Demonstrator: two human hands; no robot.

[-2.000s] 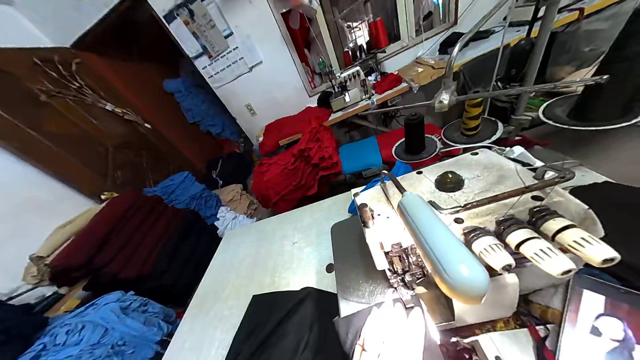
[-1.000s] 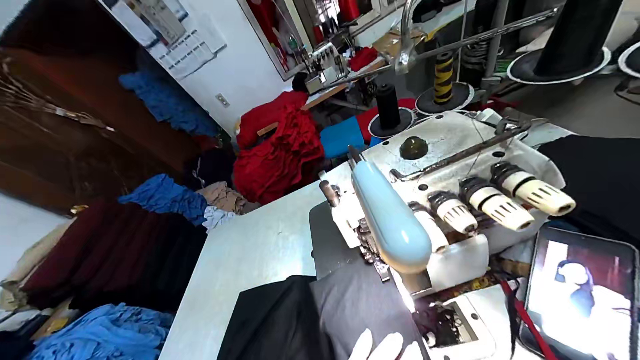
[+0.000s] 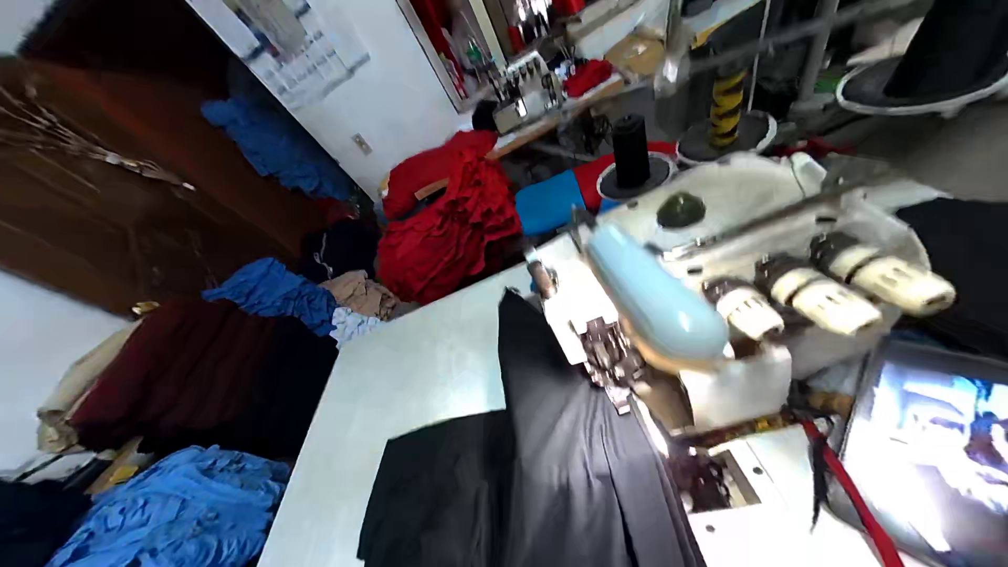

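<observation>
Neither of my hands shows in the head view now. Black fabric (image 3: 567, 465) lies over the pale table (image 3: 394, 378) and runs beneath the presser-foot area (image 3: 610, 354) of an overlock sewing machine (image 3: 732, 189). One part of it reaches up along the machine's left side, and its lower end leaves the frame at the bottom. A light blue rounded lamp or cover (image 3: 661, 295) sits over the needle area, beside several cream tension dials (image 3: 827, 295). The looper compartment (image 3: 705, 480) below is exposed.
A device with a lit screen (image 3: 929, 449) lies right of the machine. Black thread cones (image 3: 631, 153) stand behind it. Red fabric (image 3: 449, 220) is heaped beyond the table; maroon fabric (image 3: 181, 370) and blue fabric (image 3: 173, 504) are piled at left. Another sewing machine (image 3: 528, 94) stands behind.
The black fabric has moved farther up along the machine's left side. Fingers seen at the bottom edge one second ago are out of view.
</observation>
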